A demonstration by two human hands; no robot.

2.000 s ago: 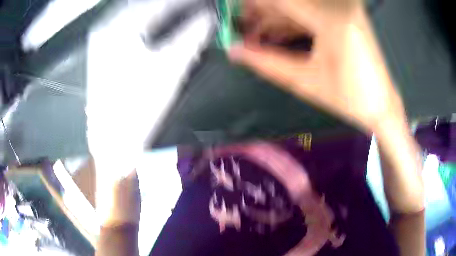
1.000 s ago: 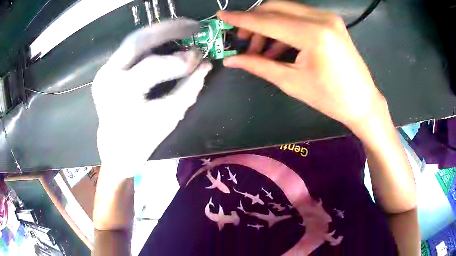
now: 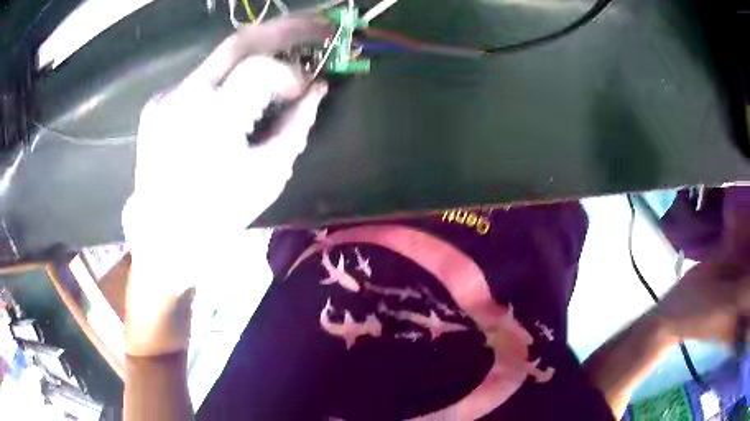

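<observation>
My left hand (image 3: 222,140), in a white glove, holds a small green circuit board (image 3: 349,51) by its left side at the top centre, just above the dark green mat. White wires run from the board up past the top edge. On its right, brown and blue cores join a black power lead (image 3: 547,43) that runs to the upper right. My bare right hand (image 3: 714,300) is off the bench at the right edge, blurred and partly cut off; its fingers cannot be made out.
A long white housed unit (image 3: 103,26) lies at the upper left. A thin strand (image 3: 86,140) lies on the bench mat (image 3: 460,140) at the left. Below the bench at the lower right are green and blue crates (image 3: 662,407) and a hanging black cable (image 3: 645,279).
My right hand has let go of the board's side and moved down to the right, off the bench. The brown and blue cores now show. My left hand still holds the board.
</observation>
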